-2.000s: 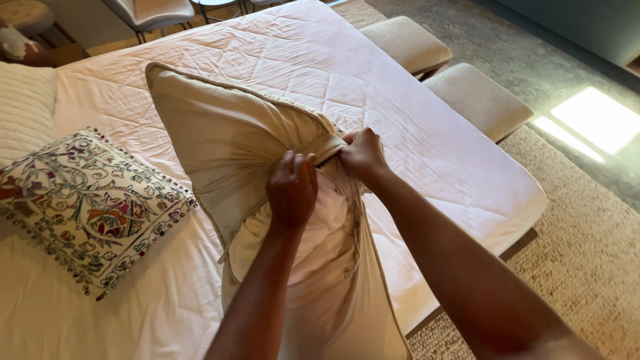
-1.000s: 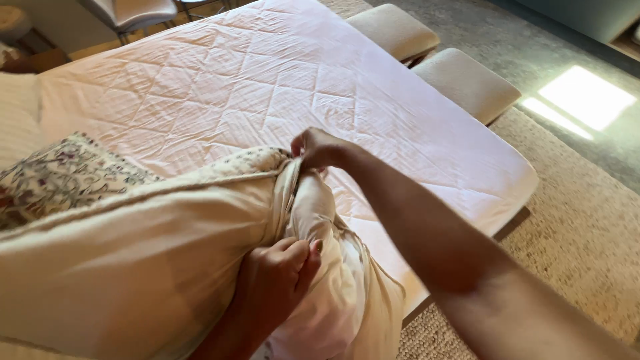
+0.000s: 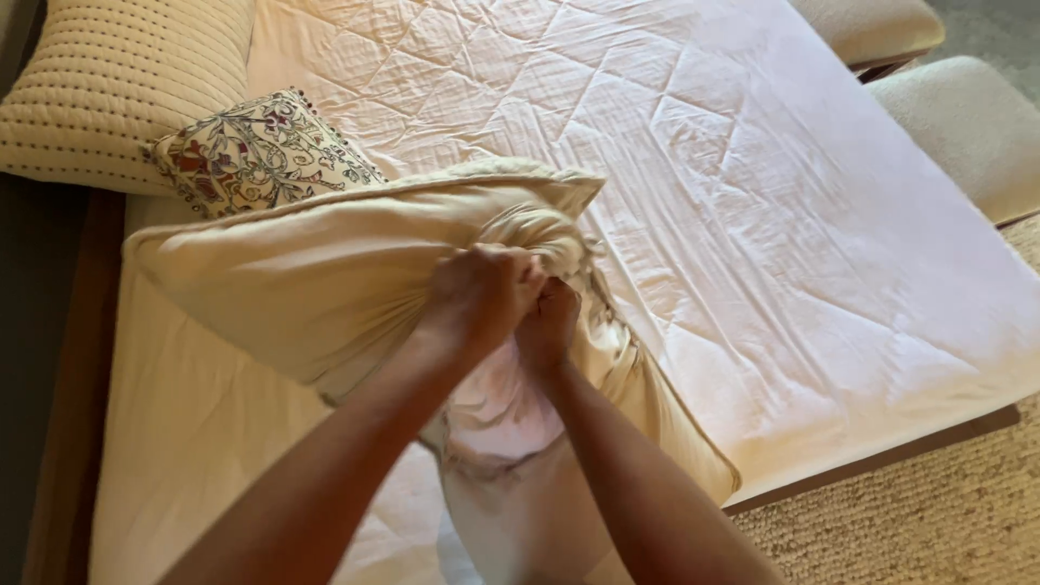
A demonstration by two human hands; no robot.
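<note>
A beige pillow cover (image 3: 309, 268) with corded edges is bunched up above the bed, its opening facing me. Inside the opening shows a pale pillow insert (image 3: 508, 406). My left hand (image 3: 487, 288) is closed on the gathered cloth near the middle of the cover. Right beside it, my right hand (image 3: 552, 321) grips the cloth at the edge of the opening, the two hands touching or nearly so. The fingertips of both are partly hidden in the folds. Behind the cover's upper edge lies a small embroidered cushion (image 3: 272, 154) with beaded trim.
The bed has a white quilted mattress cover (image 3: 731, 203). A large beige pillow with stitched rows (image 3: 138, 73) rests at the upper left. Two upholstered stools, one nearer (image 3: 959, 130) and one farther (image 3: 877, 24), stand beyond the far side. A woven rug (image 3: 910, 520) lies at lower right.
My hands have come together on the cloth; a second ago they were apart. The cover has turned and its corners now spread left and lower right. The view has shifted toward the pillows.
</note>
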